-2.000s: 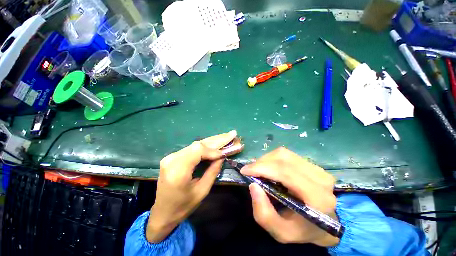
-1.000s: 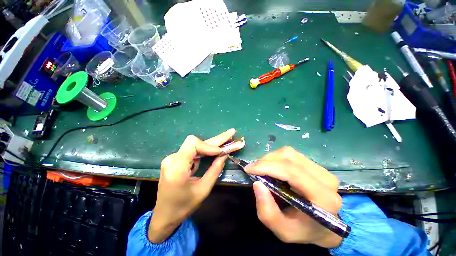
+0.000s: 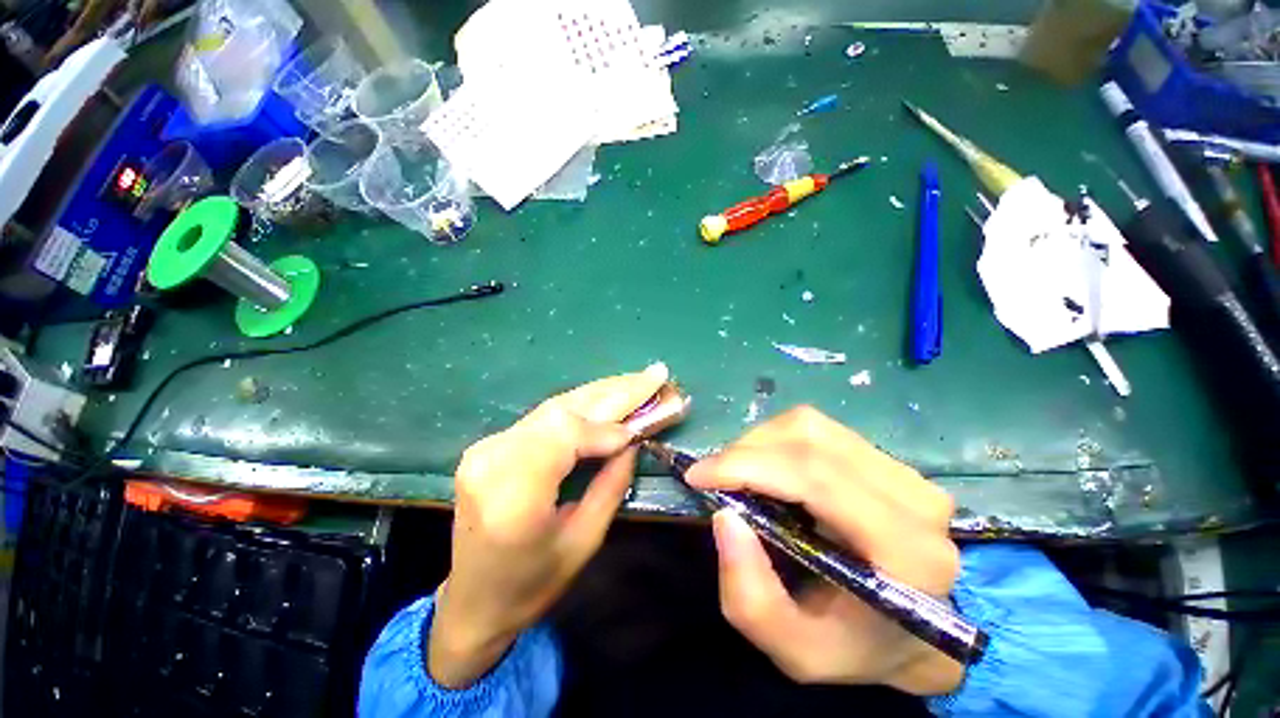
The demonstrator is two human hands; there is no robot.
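Observation:
My left hand (image 3: 541, 484) pinches a small silvery-brown part (image 3: 663, 412) between thumb and fingers, above the front edge of the bench. The fingers hide much of the part. My right hand (image 3: 828, 547) holds a black marker (image 3: 842, 572) like a pen, slanting down to the right. The marker's tip is at the near side of the part, by my left fingertips; whether it touches cannot be told.
The green bench top (image 3: 590, 309) bears a red-yellow screwdriver (image 3: 762, 211), a blue pen (image 3: 925, 267), a stained white cloth (image 3: 1046, 274), a solder spool (image 3: 211, 246), a black cable (image 3: 337, 330), plastic cups (image 3: 400, 183) and paper sheets (image 3: 548, 84). Black trays (image 3: 183, 603) are lower left.
The part is tilted slightly differently in my left fingers, and my left hand has shifted a little. The marker stays in my right hand with its tip by the part.

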